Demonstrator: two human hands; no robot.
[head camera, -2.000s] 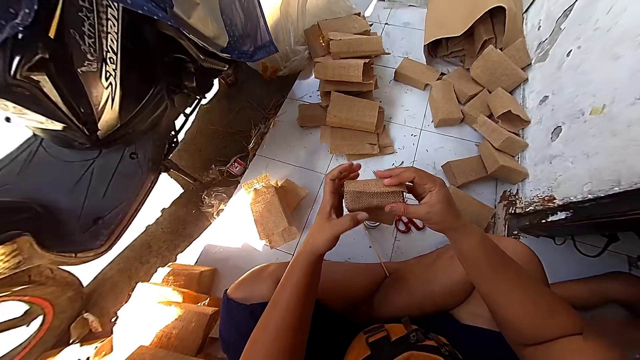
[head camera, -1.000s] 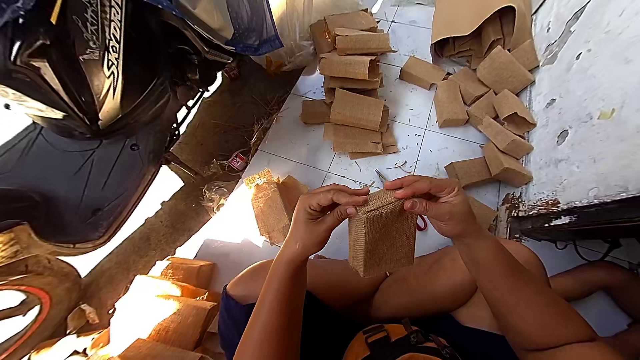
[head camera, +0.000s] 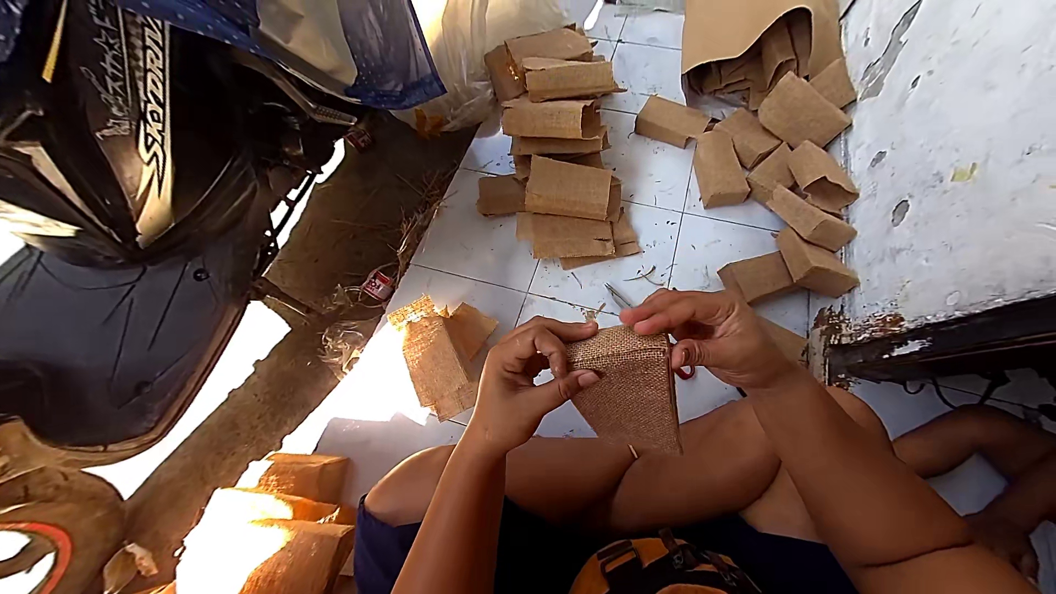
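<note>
A small burlap pouch (head camera: 631, 396) hangs between my two hands above my crossed legs. My left hand (head camera: 532, 375) pinches its upper left edge between thumb and fingers. At the upper right corner, the fingertips of my right hand (head camera: 701, 330) rest on the edge, with the thumb beside it. Behind the pouch lie scissors (head camera: 615, 295) on the tiles, their blades and part of a red handle showing. To the left, more burlap pieces (head camera: 445, 355) lie in sunlight.
Burlap pouches (head camera: 569, 186) are stacked ahead on the tiled floor. Several box-shaped ones (head camera: 804, 111) lie near an open brown bag (head camera: 742, 33) by the wall (head camera: 957, 165). A motorbike (head camera: 124, 165) stands at left. More pouches (head camera: 289, 544) are at lower left. Another person's limb (head camera: 965, 462) shows at right.
The pouch was held crosswise two seconds ago, then turned to hang down from both hands. Since one second ago it has tilted, and my right fingers have shifted at its corner.
</note>
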